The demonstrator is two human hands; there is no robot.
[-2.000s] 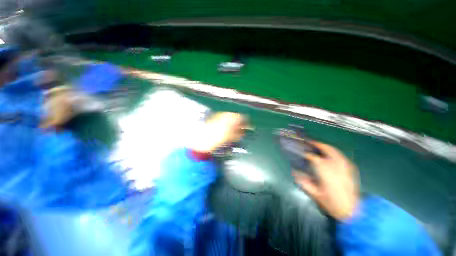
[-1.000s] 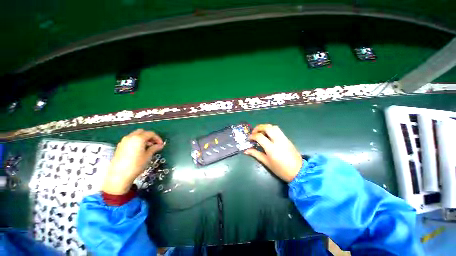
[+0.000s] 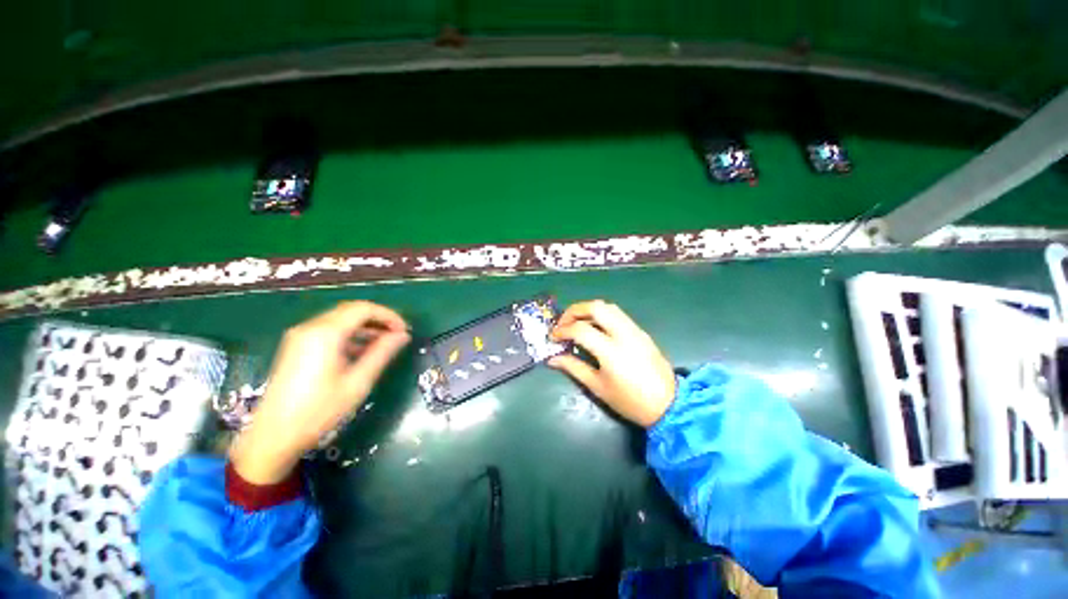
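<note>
A phone half-assembly (image 3: 478,358) lies tilted on the dark-green bench in front of me, its black part marked with small yellow spots. Its circuit board (image 3: 535,329) shows at the right end. My right hand (image 3: 616,360) holds that end between thumb and fingers. My left hand (image 3: 331,372) is just left of the phone, blurred, with thumb and fingertips pinched together; whether a small part is between them cannot be told. Small silver components (image 3: 240,404) lie in a pile, partly hidden behind my left hand.
A white component tray (image 3: 100,433) with rows of dark parts lies at left. White foam trays (image 3: 946,386) with black strips are at right. Beyond the chipped edge rail (image 3: 469,259), several phone bodies (image 3: 281,191) ride on the green belt. A grey bar (image 3: 984,164) slants at upper right.
My left hand has moved right, closer to the phone's left end. My right hand stays at the board end. The view has shifted slightly, and the bench items appear further left.
</note>
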